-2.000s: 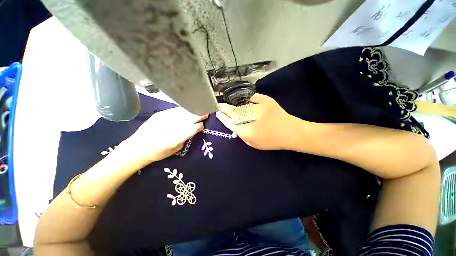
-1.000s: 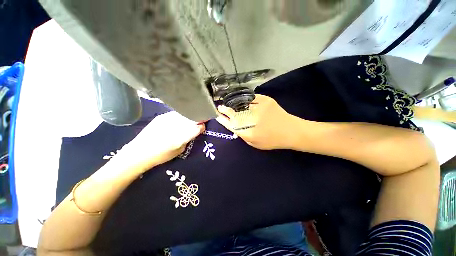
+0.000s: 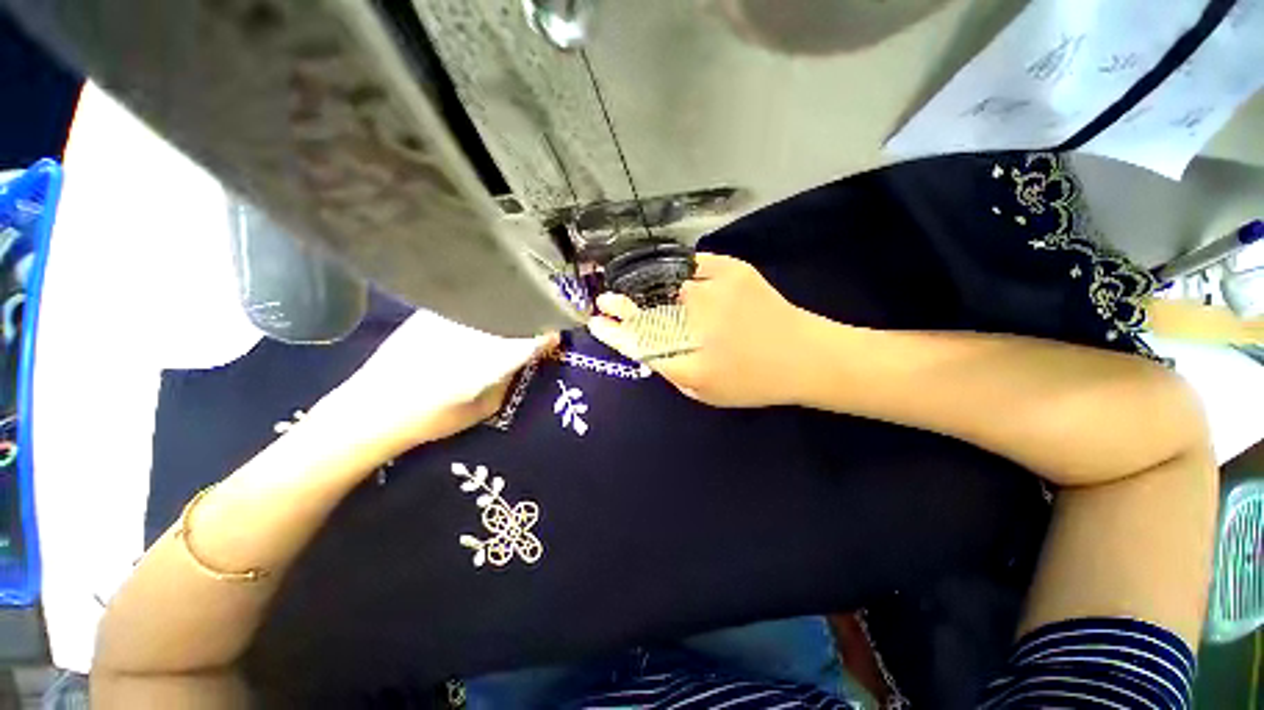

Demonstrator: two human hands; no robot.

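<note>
The black embroidered garment panel (image 3: 665, 486) lies under the machine and over my lap, with cream flowers and a stepped line on it. My left hand (image 3: 464, 372) grips the cloth by the stepped line, its fingertips partly hidden by the machine head. My right hand (image 3: 735, 333) holds the cloth just right of the needle area, fingers bent and close together. A cream ribbed piece (image 3: 663, 333) lies against its fingers, below a dark round machine part (image 3: 649, 273). The sewing machine head (image 3: 347, 153) hides the needle point and the seam.
A grey rounded tube (image 3: 294, 278) stands left of the machine head. A blue basket (image 3: 31, 375) is at the left edge of the white table (image 3: 118, 236). Written paper slips (image 3: 1067, 83) lie on the machine. A pen (image 3: 1213, 250) and small items are at the far right.
The view has shifted slightly, and the machine head sits differently in it. Both hands stay at nearly the same place on the cloth, with only small finger movements.
</note>
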